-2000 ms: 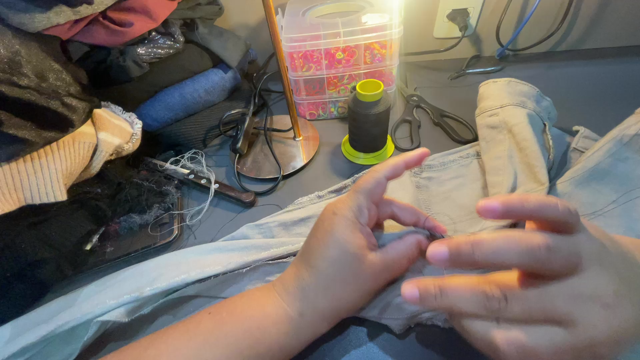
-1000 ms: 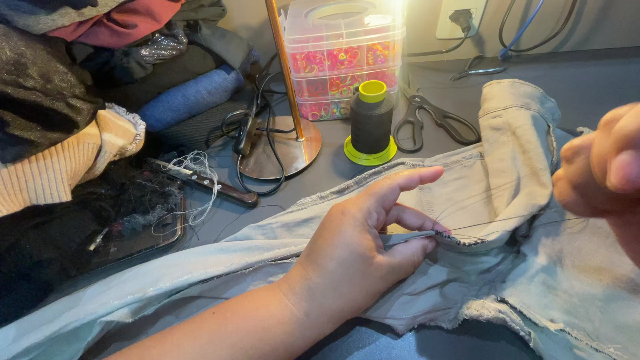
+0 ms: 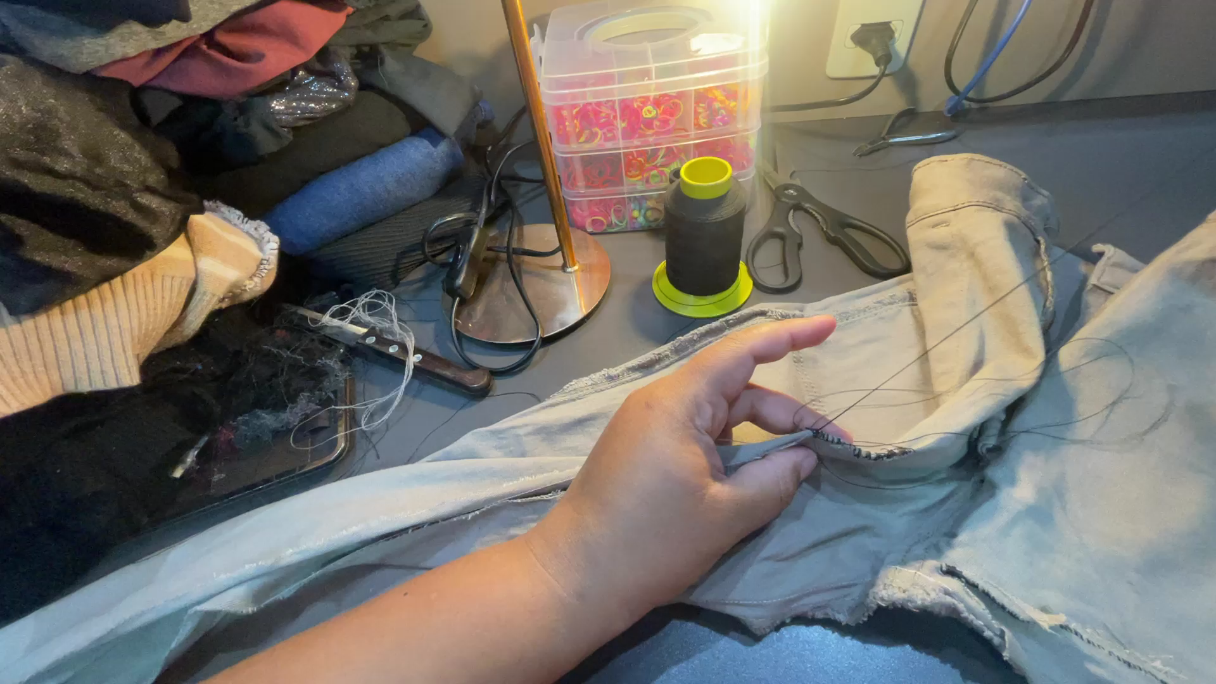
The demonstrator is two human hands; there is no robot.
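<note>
My left hand [image 3: 674, 465] pinches a folded seam edge of the light grey-beige garment [image 3: 1073, 494] between thumb and index finger. Dark stitches [image 3: 874, 453] run along that edge just right of my fingertips. From the pinched spot a taut dark thread [image 3: 936, 347] rises to the upper right and leaves the view, while looser thread loops lie over the cloth. My right hand is out of view. No needle can be made out. Behind the garment stands a spool of black thread [image 3: 704, 228] on a lime-green base, beside black-handled scissors [image 3: 826, 233].
A copper-coloured lamp base [image 3: 579, 294] with a black cord stands behind my left hand. Left of it lie a wooden-handled knife [image 3: 427, 366] tangled in white thread and a pile of clothes [image 3: 85, 171]. A clear tiered box [image 3: 655, 123] and small metal nippers [image 3: 907, 140] are farther back.
My right hand was close to the left fingertips, then drew away to the upper right, and is now out of view. My left hand keeps its pinch at about the same place.
</note>
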